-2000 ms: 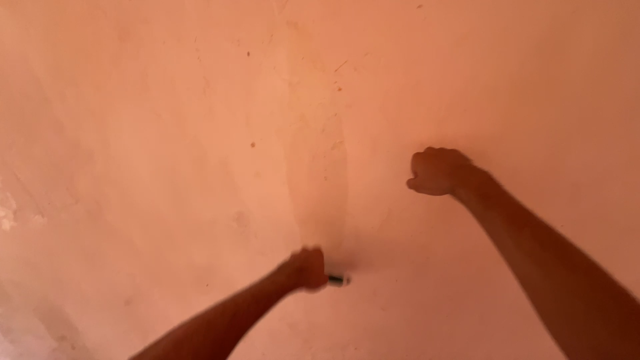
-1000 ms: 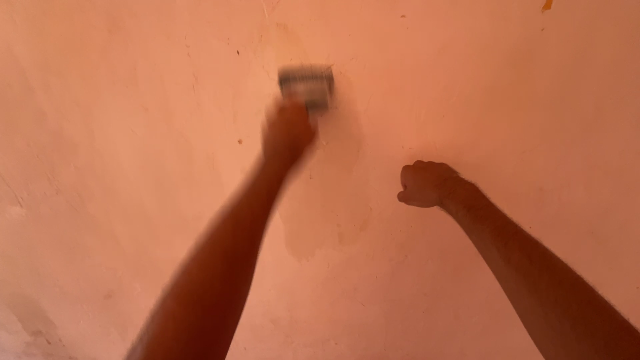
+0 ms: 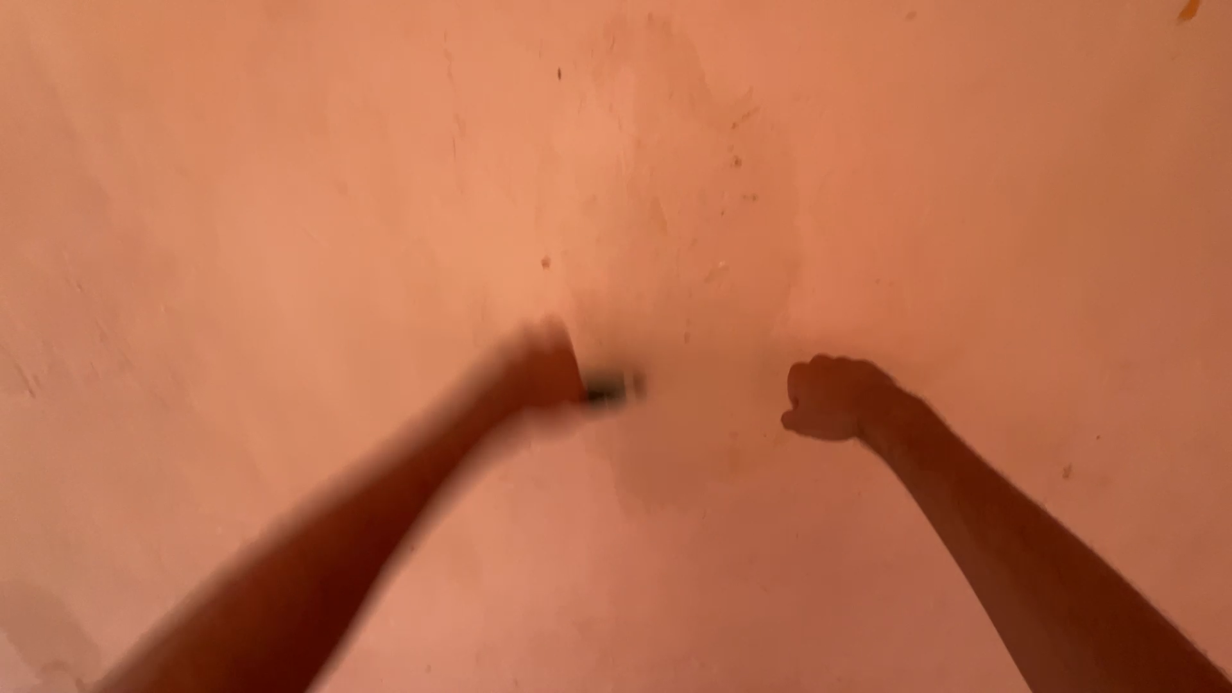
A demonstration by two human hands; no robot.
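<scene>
A peach-coloured painted wall (image 3: pixel 318 241) fills the view, with a darker, damp-looking patch (image 3: pixel 664 472) down its middle. My left hand (image 3: pixel 544 366), blurred by motion, is closed around what looks like a flat, wide paintbrush (image 3: pixel 608 388). Only a short, dark, smeared part of the brush shows at the right side of the fist, over the patch; the rest is hidden. To the right of the patch, my right hand (image 3: pixel 833 397) is a closed fist at the wall, and no object shows in it.
Small dark specks and scratches mark the wall around the patch. An orange-brown mark (image 3: pixel 1189 10) sits at the top right corner. Another darker stain (image 3: pixel 43 621) lies at the lower left, beside my left forearm.
Since one second ago, my left hand has come down from the upper part of the patch with the brush, which has turned from pointing up to pointing right. My right hand stays a fist.
</scene>
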